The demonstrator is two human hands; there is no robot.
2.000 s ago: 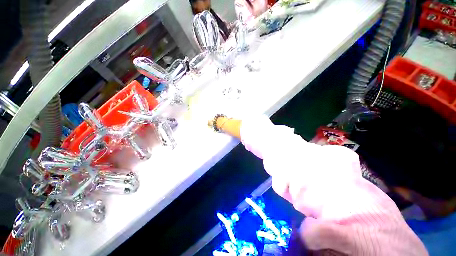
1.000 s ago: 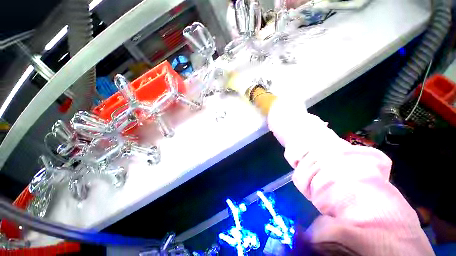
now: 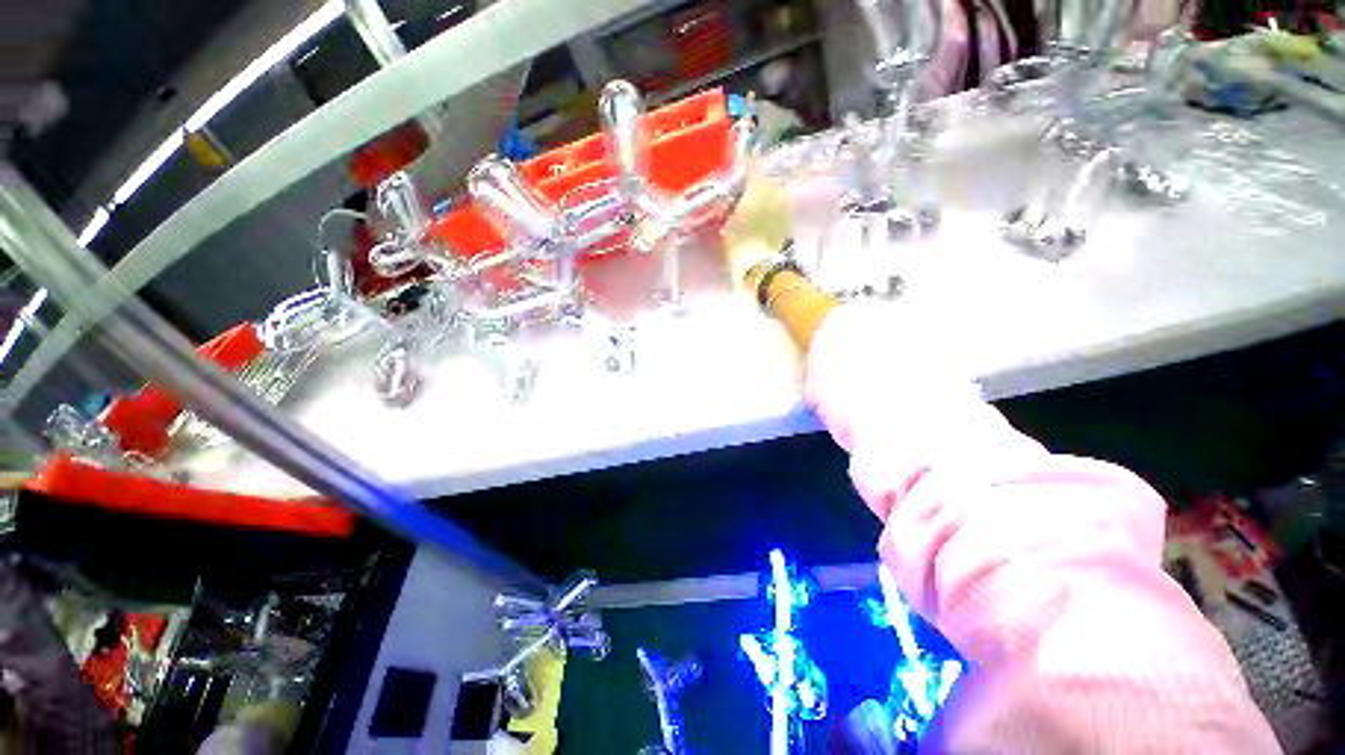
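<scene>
My right hand (image 3: 760, 221), in a pale yellow-cream glove with a dark band at the wrist, reaches out over the white shelf (image 3: 708, 391). It is blurred. Its fingers are at the right end of a clear balloon-dog lamp (image 3: 627, 140); whether they grip it is hidden. More clear lamps (image 3: 516, 207) stand close together to the left, in front of the orange-red trays (image 3: 686, 133). My left hand is not identifiable in view.
Below the shelf, lit blue lamps (image 3: 782, 649) and an unlit clear lamp (image 3: 549, 620) are on the green bench. A grey case with black openings (image 3: 421, 649) stands lower left. A blurred bar (image 3: 251, 406) crosses the left side. Clear parts (image 3: 1055, 221) lie on the shelf's right.
The view has swung left and levelled, bringing the grey case and more trays into sight. My right hand has moved along the shelf to the lamp by the orange-red tray.
</scene>
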